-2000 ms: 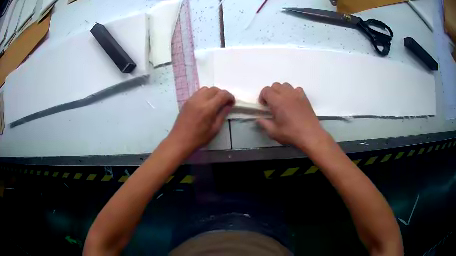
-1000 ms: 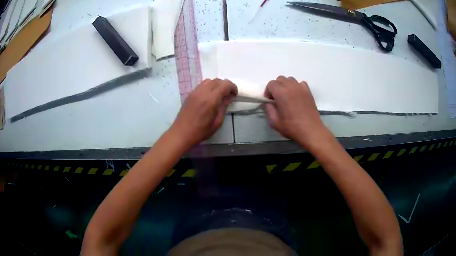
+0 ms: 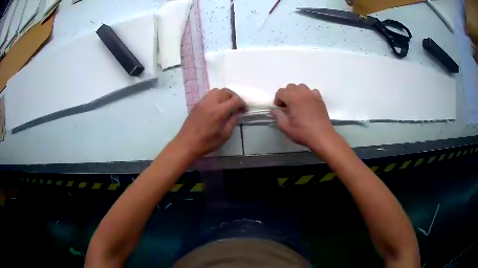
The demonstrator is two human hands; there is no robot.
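Observation:
A long white stack of cut fabric pieces (image 3: 367,84) lies on the pale table, its frayed edge towards me. My left hand (image 3: 214,118) pinches the near edge at the stack's left part. My right hand (image 3: 300,112) pinches the same edge a short way to the right. Between the hands the edge is slightly raised and several layers show. A clear ruler with a pink-red grid (image 3: 192,63) lies left of the stack and seems to pass under or behind my left hand; its end sticks out past the table edge.
Black weights lie on the left fabric stack (image 3: 42,73), as one bar (image 3: 119,49), and at the right (image 3: 440,55). Shears (image 3: 361,22) lie behind the stack. A thin red pen (image 3: 274,6) and tan card (image 3: 385,4) are at the back. The dark table edge (image 3: 105,167) runs in front.
Both hands stay on the near edge. The layers between them were folded or lifted a second ago and now lie flatter, with several edges showing. The whole view has shifted slightly.

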